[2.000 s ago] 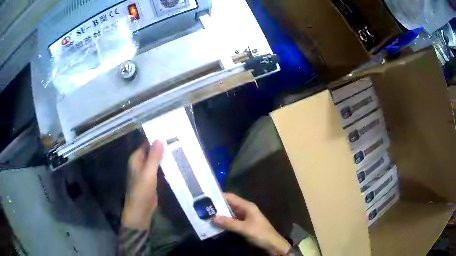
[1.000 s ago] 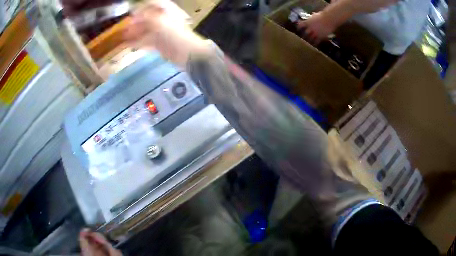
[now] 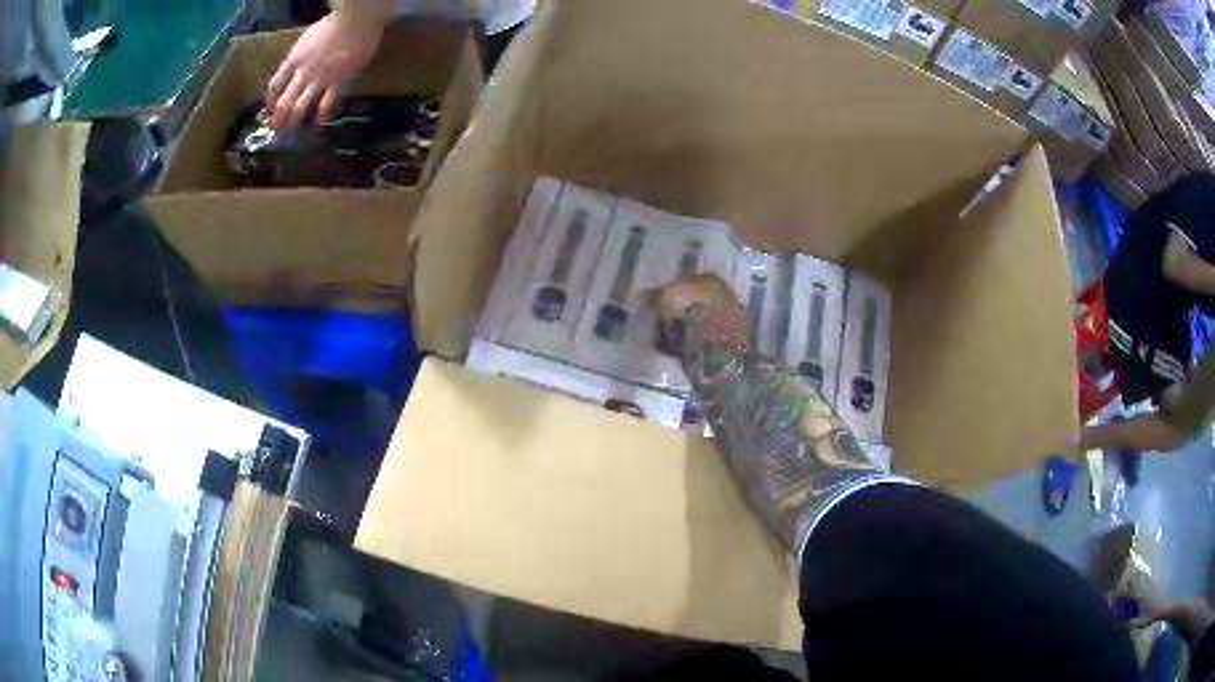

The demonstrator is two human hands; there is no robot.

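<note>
My right hand [image 3: 700,316] reaches from the lower right into the large open carton [image 3: 573,493]. It lies over a row of white smartwatch boxes [image 3: 620,293], with dark watches pictured on their fronts. The fingers look curled over a box near the middle of the row and hide part of it. I cannot tell whether they grip it. The boxes lie side by side, and more white edges show below them near the front flap. My left hand is not in view.
The heat sealer [image 3: 160,533] stands at the lower left with its red switch lit. Beyond, another person's hand [image 3: 324,67] is in a smaller carton [image 3: 293,247] of dark items. Labelled cartons [image 3: 986,60] stand behind. Another person is at the right edge.
The view has swung right from the sealer to the large carton. My right hand has gone from beyond the sealer into this carton. My left hand has left the picture.
</note>
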